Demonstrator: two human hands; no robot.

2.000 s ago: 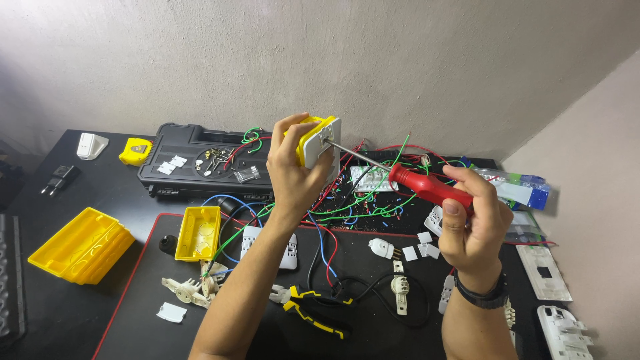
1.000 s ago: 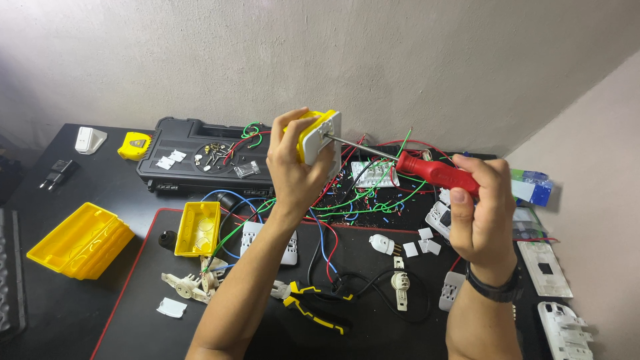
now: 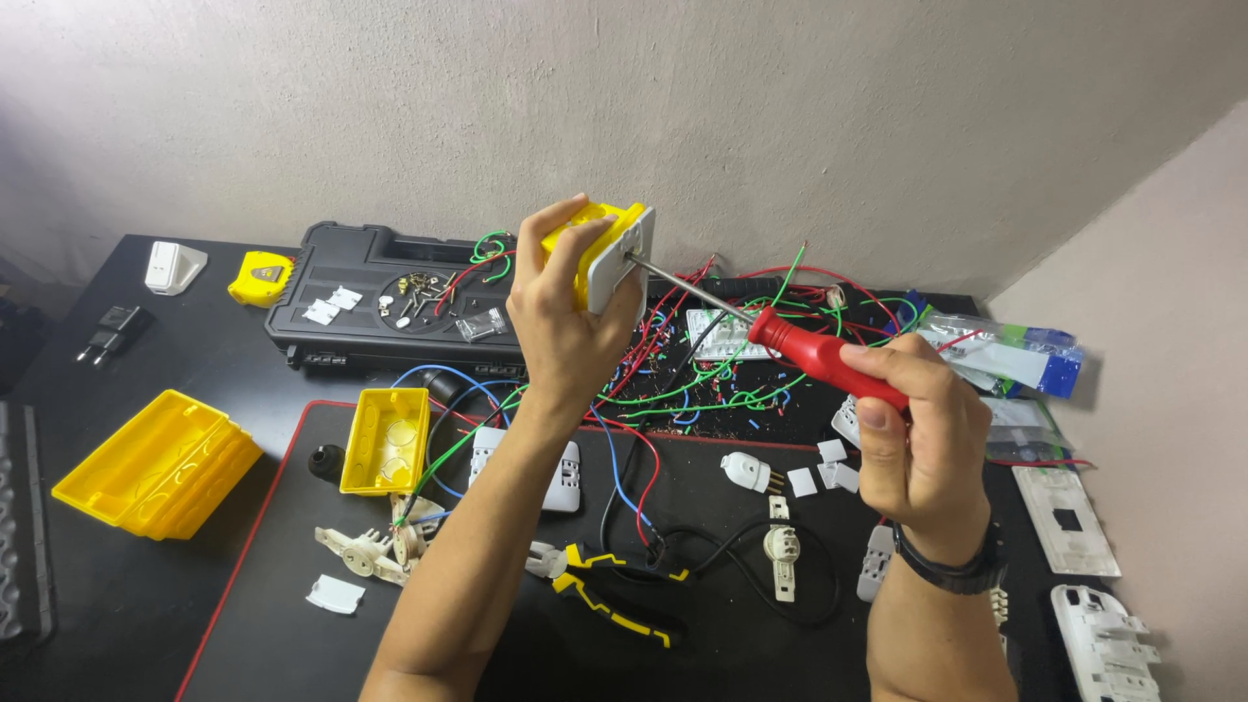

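Raised above the desk, my left hand (image 3: 570, 302) grips a yellow plastic electrical box (image 3: 585, 239) with a white cover plate (image 3: 624, 255) on its right-facing side. My right hand (image 3: 921, 419) holds a screwdriver by its red handle (image 3: 814, 359). The metal shaft points up and left, and its tip meets the white plate near the middle. Whether the tip sits in a screw cannot be told. Combination pliers with black and yellow handles (image 3: 614, 609) lie below, between my forearms.
A black tool case (image 3: 390, 341) bearing small screws stands at the back. Loose wires (image 3: 721, 390) and clippings spread behind my hands. Yellow boxes (image 3: 146, 468), another yellow box (image 3: 385, 444), a white plug (image 3: 749, 472) and a black cable (image 3: 829, 595) lie around.
My right hand has shifted its hold on the red handle, with the fingers turned differently around its end. The screwdriver tip stays at the white plate, and my left hand keeps its hold.
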